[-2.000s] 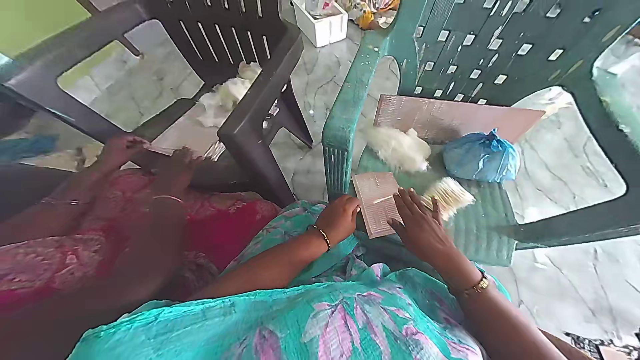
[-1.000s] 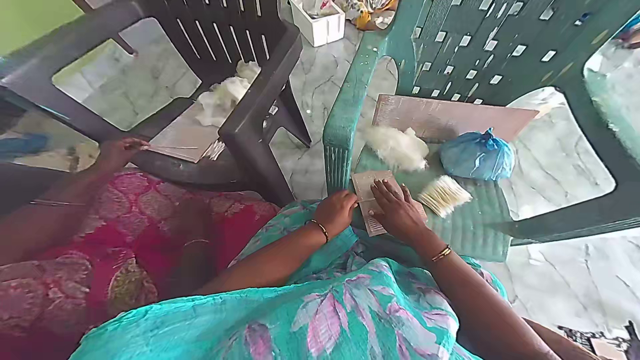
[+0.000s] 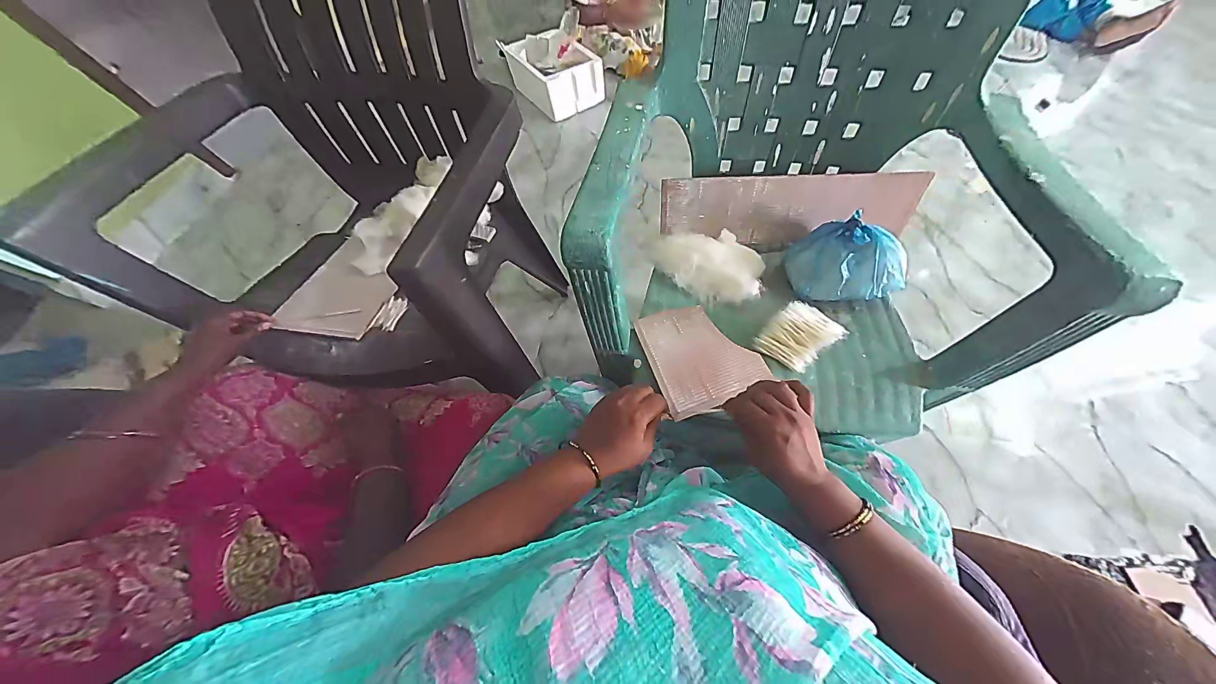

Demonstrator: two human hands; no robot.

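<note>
A small brown board [image 3: 698,366], perhaps cardboard, lies at the front of the green plastic chair's seat [image 3: 855,399]. My left hand [image 3: 622,427] has its fingers at the board's near left corner, beside a thin pale tip. At the near right corner, the curled fingers of my right hand [image 3: 779,427] touch the edge; whether they grip anything is hidden. Behind the board lies a tuft of cotton wool [image 3: 712,266]. A bundle of thin white cotton wicks [image 3: 800,336] rests to its right, with a knotted blue plastic bag [image 3: 845,258] farther back.
A larger brown board [image 3: 788,204] leans at the chair's back. On the left, a co-worker's hand [image 3: 223,337] touches a board [image 3: 328,294] on a dark plastic chair [image 3: 446,218] with more cotton. A white box [image 3: 554,76] stands on the floor beyond.
My right hand has moved from flat on top of the board to its near right corner, leaving the board's top uncovered. The co-worker's nearer hand has moved off their board to their lap.
</note>
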